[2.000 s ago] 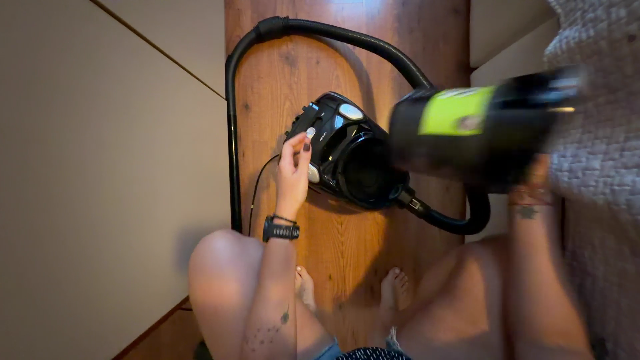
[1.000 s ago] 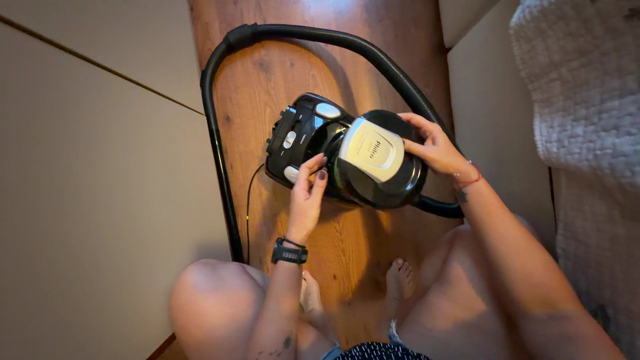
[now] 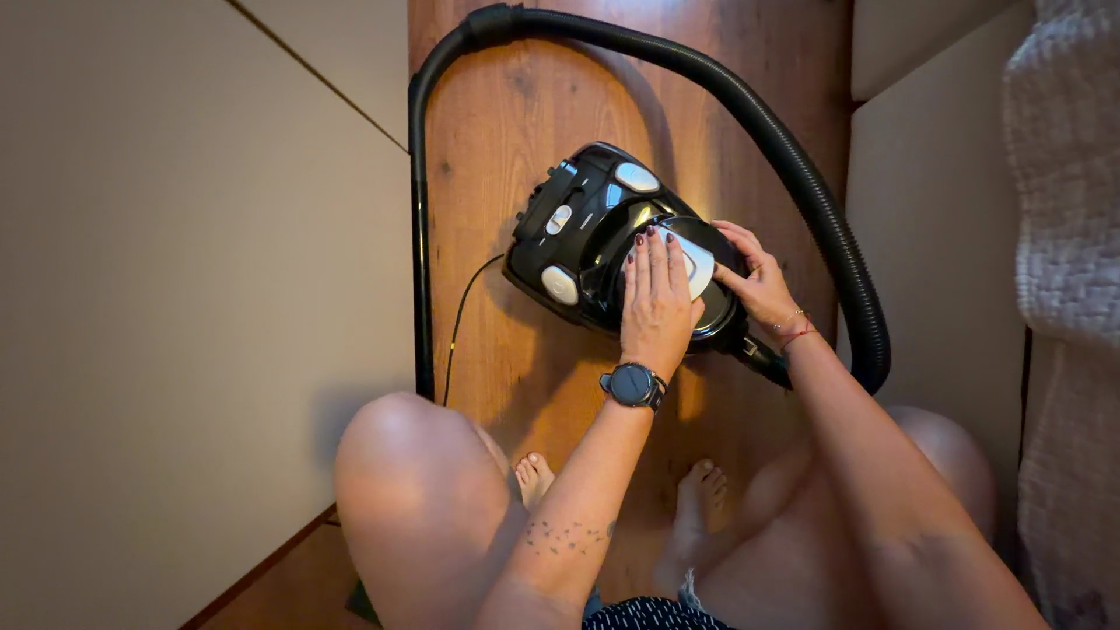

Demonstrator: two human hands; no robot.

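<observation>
A black canister vacuum cleaner (image 3: 547,249) stands on the floor between two pale panels. Its round dust container (image 3: 722,306), black with a light grey lid handle (image 3: 698,267), sits in the round opening of the body. My left hand (image 3: 658,293) lies flat on top of the container, fingers together, partly covering the handle. My right hand (image 3: 754,276) grips the container's right edge, with the thumb by the handle and the fingers on the far rim. The hose connector (image 3: 752,348) shows just below the container.
The black corrugated hose (image 3: 787,166) loops over the wooden floor, around the vacuum cleaner. A thin cord (image 3: 458,324) runs toward my left knee. A pale panel (image 3: 210,262) borders the left; a quilted cover (image 3: 1072,175) hangs at the right. My bare feet are below.
The dust container has come from the right, over the vacuum cleaner and down into its body. My left hand has moved from the body's edge onto the container's top.
</observation>
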